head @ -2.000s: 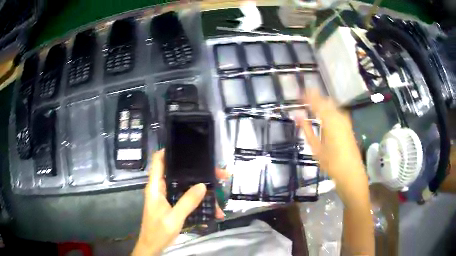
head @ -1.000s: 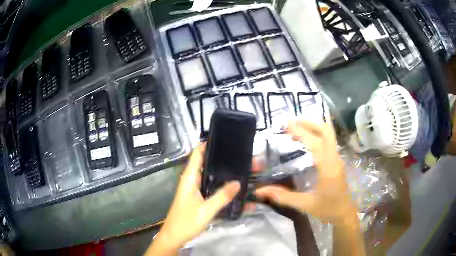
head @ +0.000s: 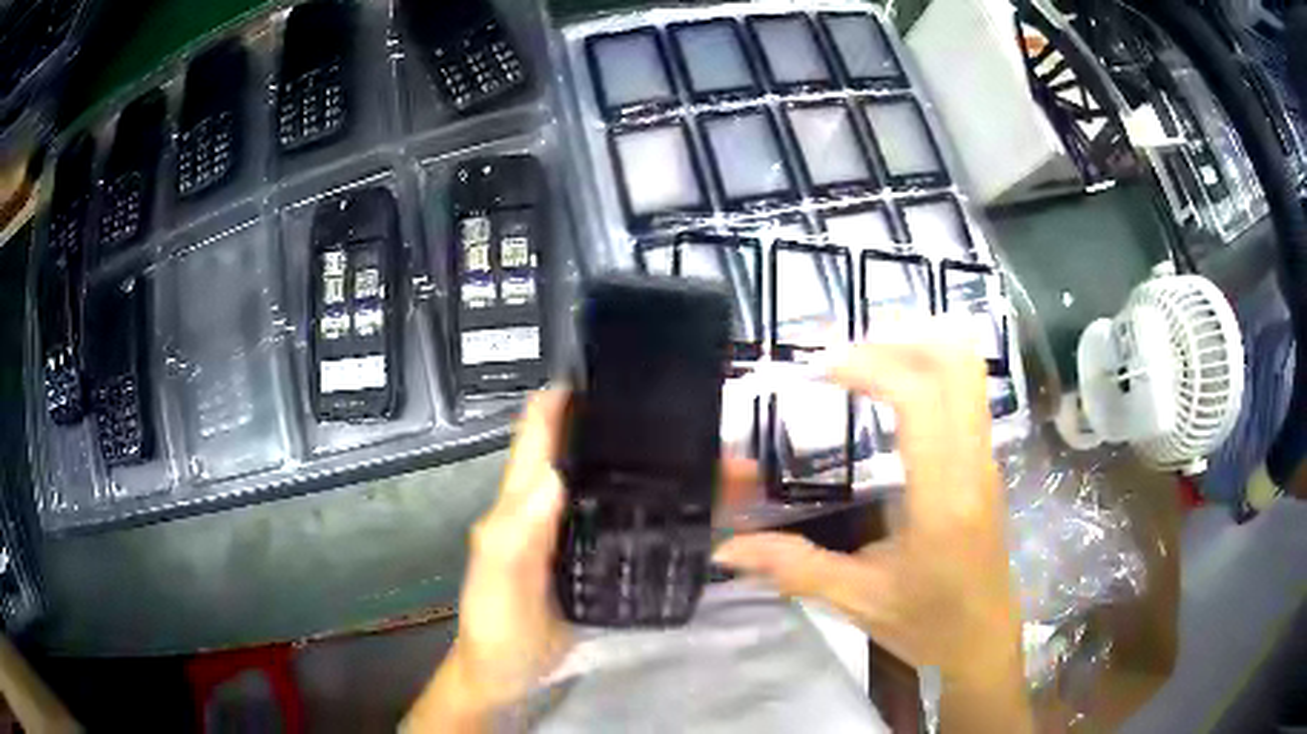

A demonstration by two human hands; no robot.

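Observation:
My left hand (head: 509, 559) holds a black keypad phone (head: 645, 445) upright, dark screen above and keys below, facing me. My right hand (head: 917, 531) is just right of the phone, blurred, its thumb and forefinger spread apart. I see nothing clearly held in it. Its thumb tip is near the phone's right edge. Behind the fingers, black-framed display windows (head: 810, 430) lie on the pale lens tray (head: 573, 129), some loose and overlapping in the near rows. The phone and right hand hide part of these rows.
A clear phone tray (head: 215, 502) at left holds handsets in two rows; two show their backs with pale labels (head: 353, 374). At right are a white box (head: 968, 93), a small white fan (head: 1168, 373) and crumpled clear film (head: 1075, 545). A red object (head: 251, 688) is below the bench edge.
My right hand has come from over the lens tray down beside the phone. The phone's keys, partly covered by my left thumb before, now show. The camera view has shifted.

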